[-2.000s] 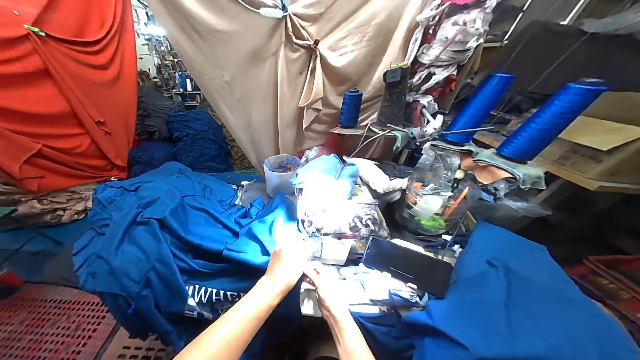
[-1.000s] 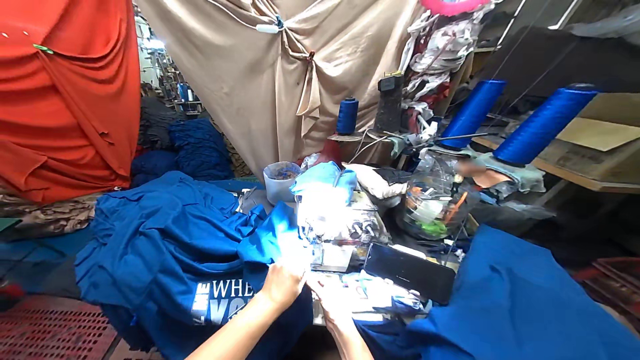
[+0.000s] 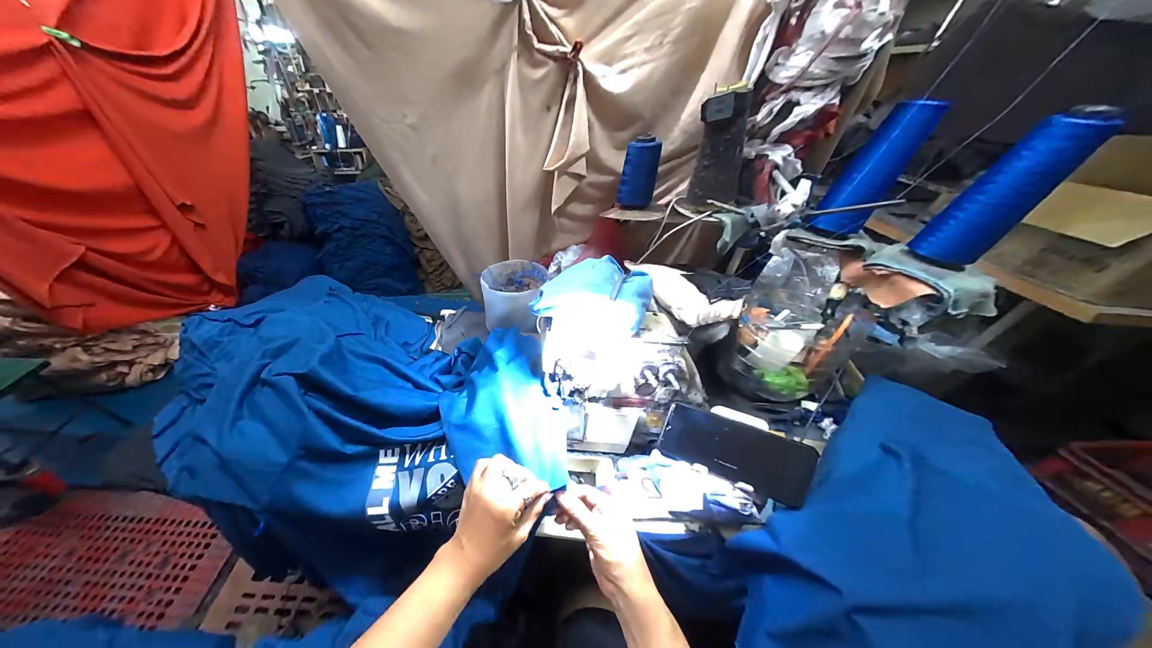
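Observation:
My left hand [image 3: 500, 506] grips the edge of a printed blue fabric garment [image 3: 297, 387], which spreads over the table to the left. Close beside it, my right hand [image 3: 601, 533] pinches the corner of the same fabric between thumb and fingers. Both hands are just in front of a sewing machine [image 3: 661, 369], brightly lit and partly washed out, with a blue cloth on its top. A dark smartphone [image 3: 738, 453] lies to the right of the machine, above small labels or scraps [image 3: 675, 490].
More blue fabric [image 3: 927, 531] lies at the right. Behind stand a white tub [image 3: 511, 292], a clear container of odds and ends [image 3: 783, 355] and blue thread cones [image 3: 1017, 184]. Red plastic crates [image 3: 108, 558] are at lower left; red and beige curtains hang behind.
A raised section of the blue fabric now spreads beside the machine, its edge between my hands. My hands remain close together in front of the machine.

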